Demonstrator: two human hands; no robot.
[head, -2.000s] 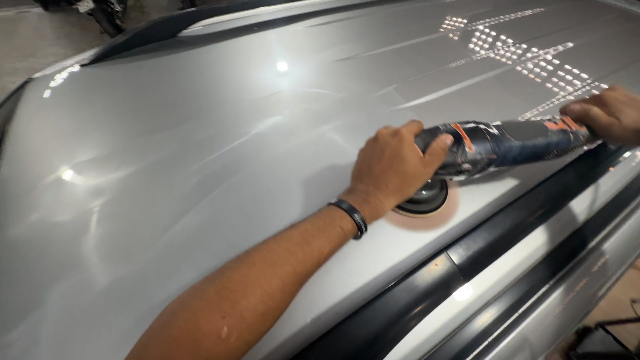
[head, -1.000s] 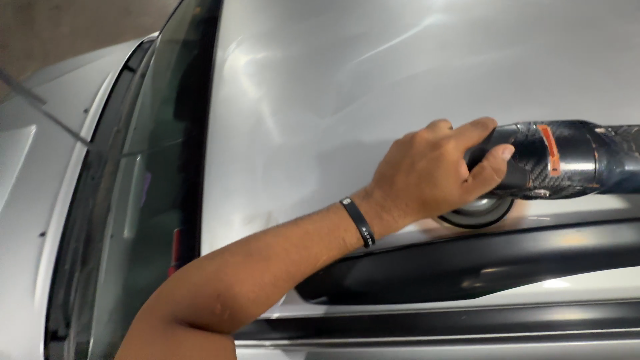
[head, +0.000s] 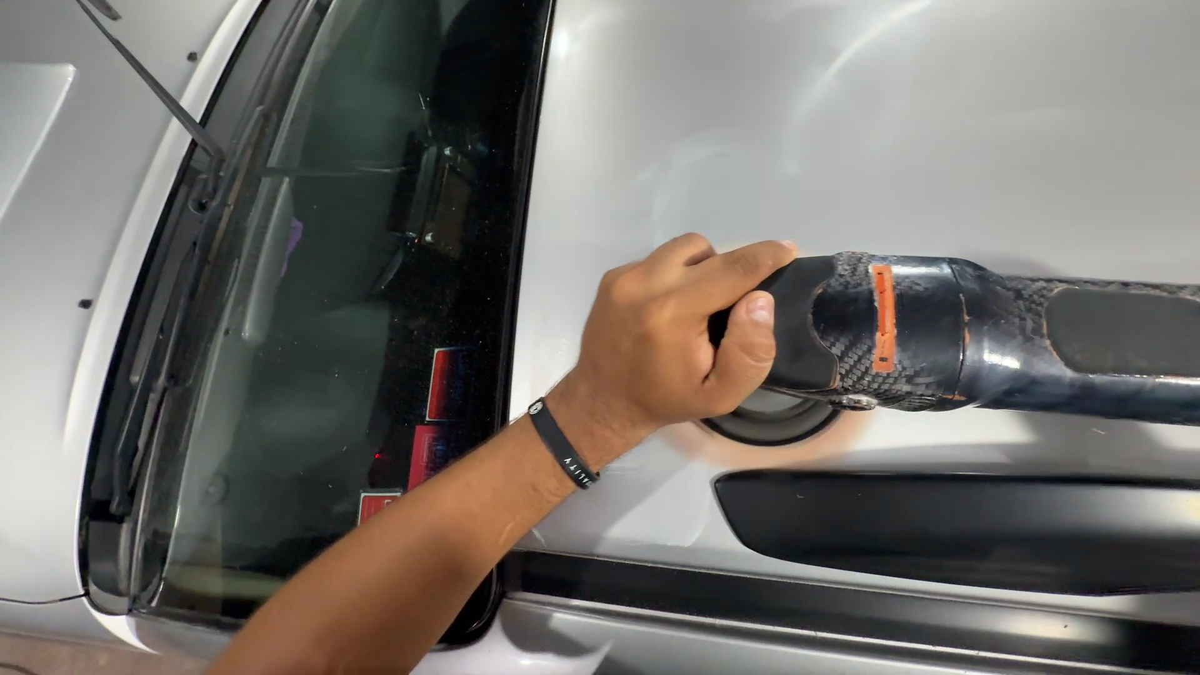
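My left hand [head: 680,328], with a black wristband [head: 562,444] at the wrist, is closed around the front head of a car polisher [head: 909,328]. The tool has a dark, carbon-patterned body with an orange strip, and it lies across the right of the view. Its round backing plate [head: 783,414] shows below the head, low against the silver car roof [head: 844,178], beside the front end of the black roof rail [head: 937,525]. The rear of the polisher runs out of the right edge. My right hand is outside the frame.
The windshield [head: 356,281] lies left of the roof edge, with red stickers [head: 445,384] inside its glass. A wiper arm [head: 150,80] and the silver hood [head: 56,281] are farther left. A black trim strip [head: 750,600] runs along the roof's side below the rail.
My left hand and the polisher have moved along the roof to its front corner by the windshield. My right hand, on the tool's rear two seconds ago, has left the view. The view has shifted toward the hood.
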